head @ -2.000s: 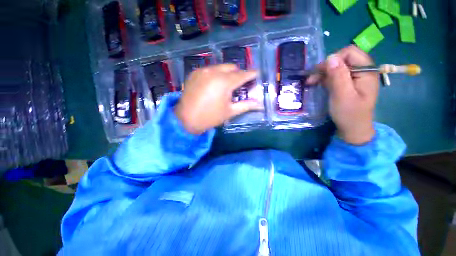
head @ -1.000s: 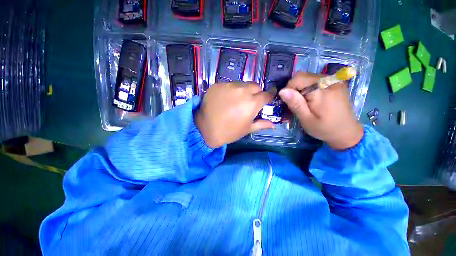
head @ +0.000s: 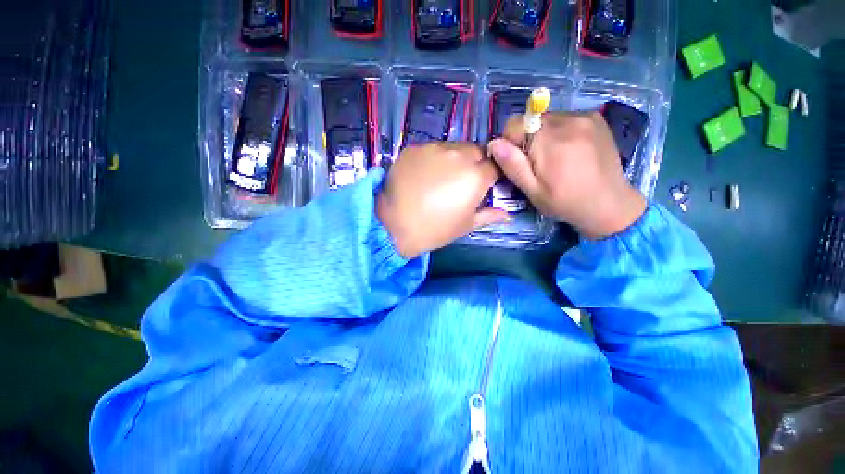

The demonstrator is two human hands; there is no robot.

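Note:
A clear blister tray point(head: 215, 139) holds phones with black backs and red edges in two rows. My right hand point(head: 579, 171) holds a thin tool point(head: 536, 109) with a yellow and cream end pointing up, over a phone point(head: 510, 198) in the front row, fourth pocket from the left. My left hand point(head: 435, 194) is at the left side of the same phone, its fingertips close to my right fingertips. Both hands cover much of that phone, and the tool's tip is hidden. Whether my left fingers grip the phone cannot be told.
Several green batteries point(head: 724, 129) lie right of the tray, with small loose parts point(head: 680, 195) and pale cylinders point(head: 734, 196) near them. A stack of ribbed clear trays point(head: 46, 139) stands at the left. More clear trays point(head: 826, 264) show at the right edge.
Both hands moved from the right end of the tray to the fourth front pocket. Since the last earlier frame, the tool has swung from slanting right to nearly upright.

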